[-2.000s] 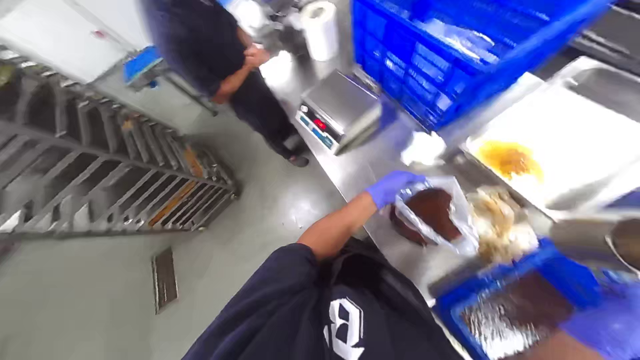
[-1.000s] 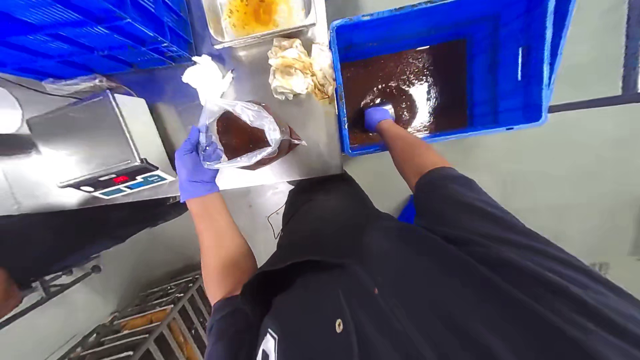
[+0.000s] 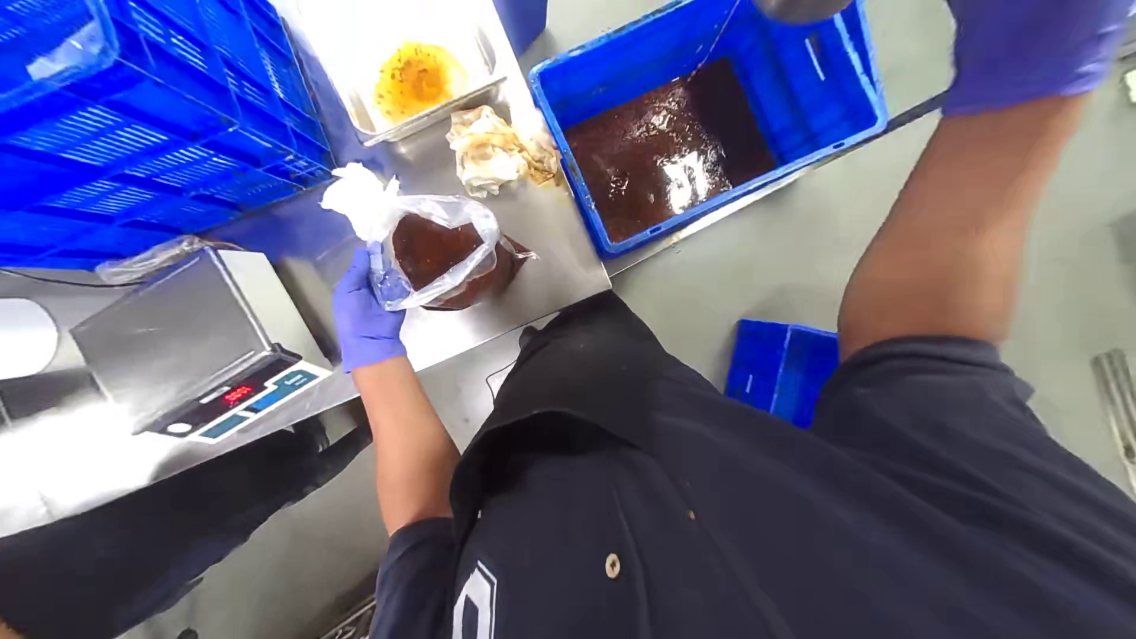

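Observation:
My left hand (image 3: 366,318), in a purple glove, grips the rim of an open clear plastic bag (image 3: 457,288) that holds dark brown sauce and rests on the steel table. My right hand (image 3: 1034,53), gloved too, is raised at the top right, beyond the blue crate. Its fingers are cut off by the frame edge, so what it holds cannot be told. Near it, at the top edge, a metal vessel (image 3: 803,7) shows only its underside above the blue plastic crate (image 3: 596,217). Dark brown liquid (image 3: 657,151) covers the bottom of that crate.
A digital scale (image 3: 191,333) stands left of the bag, below stacked blue crates (image 3: 160,124). Behind the bag are a steel tray (image 3: 493,53) with orange residue and crumpled stained cloths or paper (image 3: 488,151). A blue bin (image 3: 781,368) is on the floor. A person's dark clothing shows at lower left.
My right hand has risen from the liquid in the blue crate to the top right. A metal vessel now shows above the crate. My left hand stays at the bag. The view has shifted.

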